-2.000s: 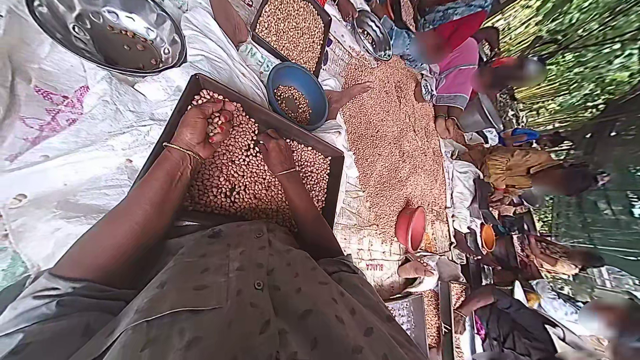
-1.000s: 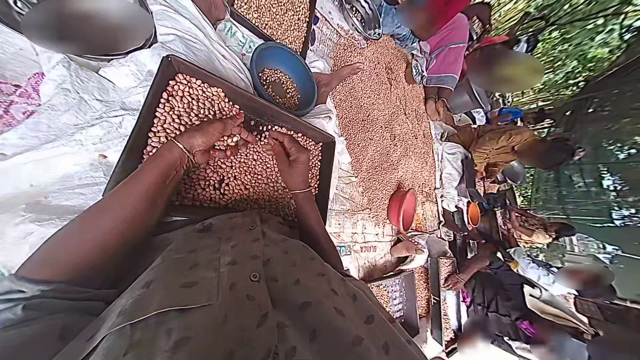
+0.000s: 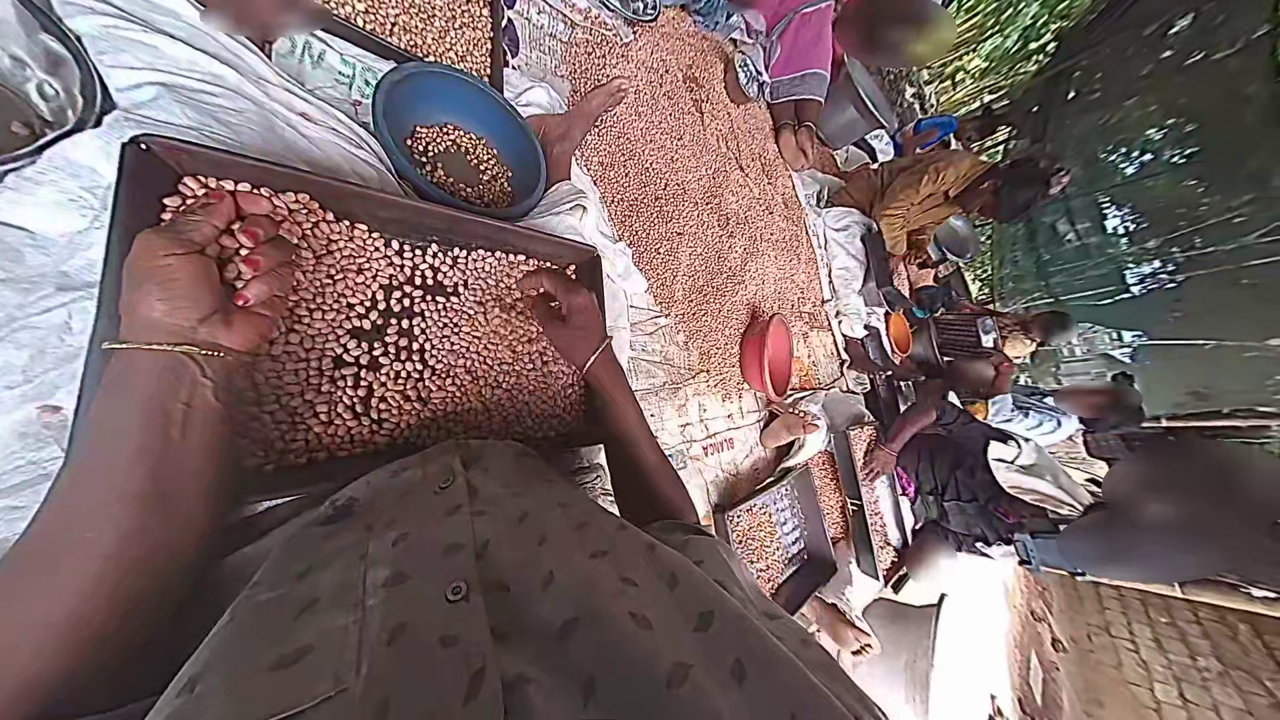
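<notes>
A dark rectangular tray (image 3: 400, 215) sits before me with a layer of pinkish-brown shelled nuts or beans (image 3: 420, 340). At its left side my left hand (image 3: 210, 275) is curled over several of the nuts or beans, a thin gold bangle on the wrist. My right hand (image 3: 565, 315) is at the tray's right side, fingers bent and close over the layer; whether it pinches anything cannot be told. Dark patches of tray bottom show between the hands. Beyond the tray's far edge stands a blue bowl (image 3: 390, 100) with more nuts or beans inside.
White sacking (image 3: 60, 300) lies under the tray. A large spread of nuts or beans (image 3: 690, 180) covers sheets to the right, with a red bowl (image 3: 768, 355) at its edge. A bare foot (image 3: 590, 110) is beside the blue bowl. Several people sit farther right, near other trays (image 3: 810, 570).
My left hand has moved left, away from my right hand, since one second ago, when both were close together over the tray. The view has shifted nearer to the tray.
</notes>
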